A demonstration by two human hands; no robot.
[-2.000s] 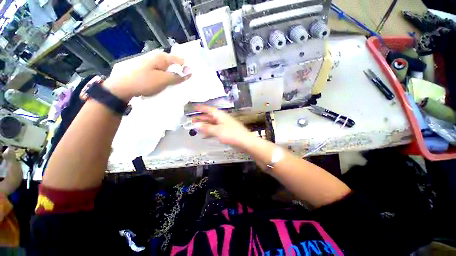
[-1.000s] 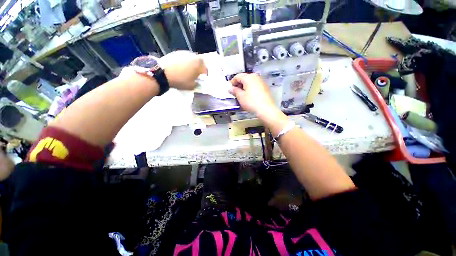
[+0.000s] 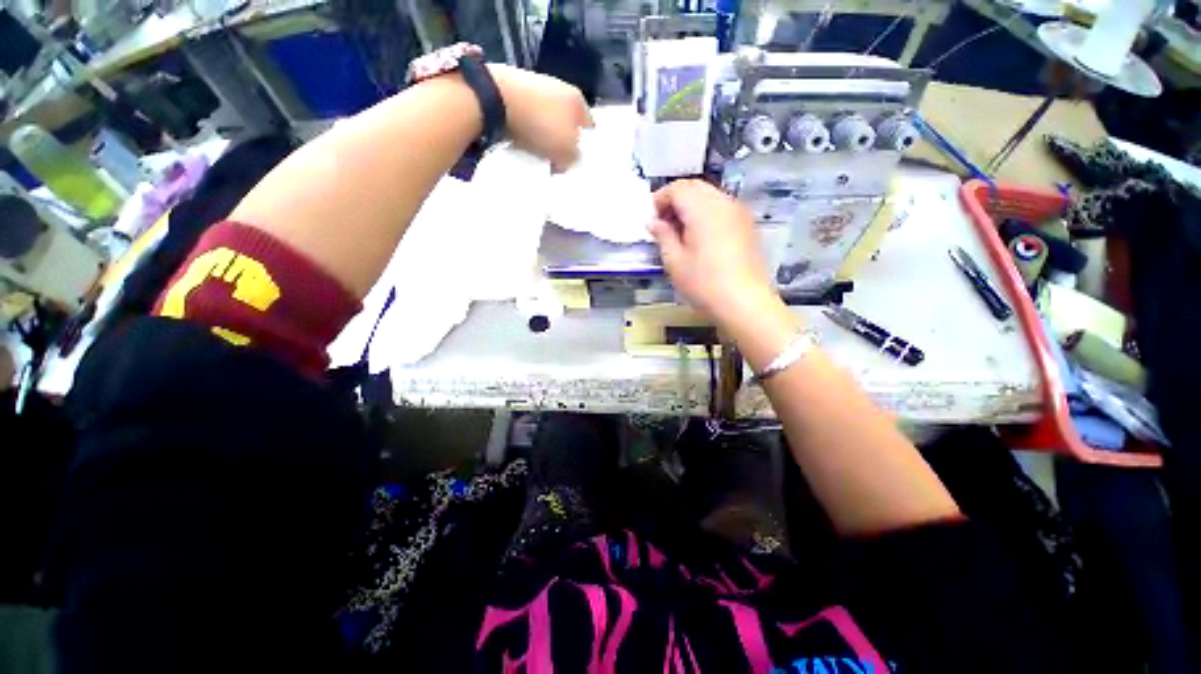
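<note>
A white fabric piece (image 3: 599, 184) lies on the plate of the overlock machine (image 3: 823, 184), left of its head. My left hand (image 3: 547, 119) is at the fabric's far left side with the fingers bent down on it; its grip is unclear. My right hand (image 3: 711, 244) pinches the fabric's right edge beside the needle area, which the hand partly hides. More white fabric (image 3: 448, 263) spreads over the tabletop at the left and blends into it.
Black-handled snips (image 3: 876, 335) lie right of the machine, with a second pair (image 3: 980, 283) near the red basket (image 3: 1038, 356) of thread spools. The worn table edge (image 3: 527, 391) runs across the front. Dark cloth lies below.
My left hand has moved away from me along the fabric. My right hand has gone from open below the plate to the fabric edge. The view has shifted, so the machine appears further right.
</note>
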